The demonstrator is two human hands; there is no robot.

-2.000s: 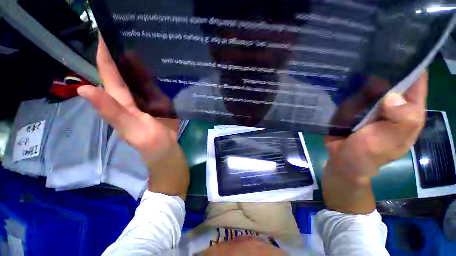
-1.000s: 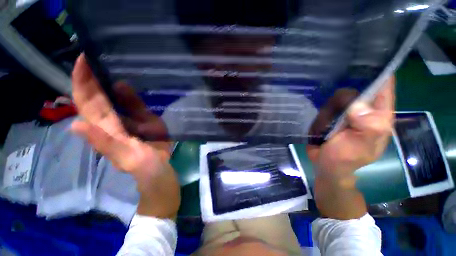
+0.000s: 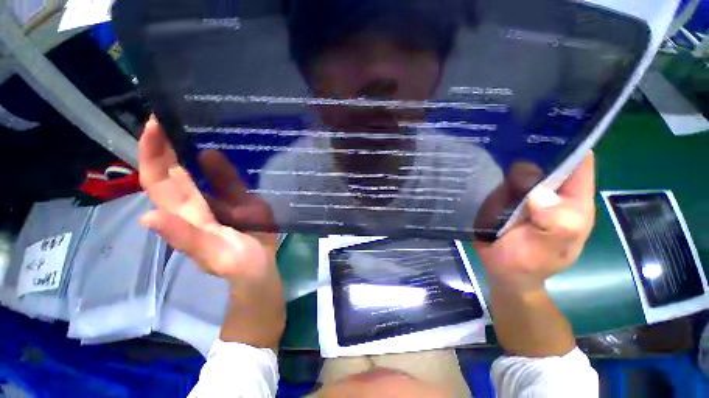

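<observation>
A large glossy dark printed film (image 3: 365,167) with rounded corners and white text, upside down, is held up close in front of the camera; its top is cut off by the frame. A white backing sheet (image 3: 622,101) shows along its right edge. My left hand (image 3: 206,221) holds the film's lower left edge, with some fingers apart. My right hand (image 3: 548,221) pinches the lower right corner, thumb at the edge. The film mirrors a person and both hands. Below it, printed films with white borders (image 3: 404,299) lie at the bench's near edge, partly hidden by the held film.
Another white-bordered dark film (image 3: 657,249) lies at right on the green bench (image 3: 579,288). Grey-white bundles (image 3: 117,268) lie at left, one with a handwritten label (image 3: 45,263). A red object (image 3: 110,183) sits behind them. Blue crates (image 3: 101,373) are below.
The held film and both hands have moved lower in view. More of the film's top and its upper right corner now show, and its text is sharper than one second ago.
</observation>
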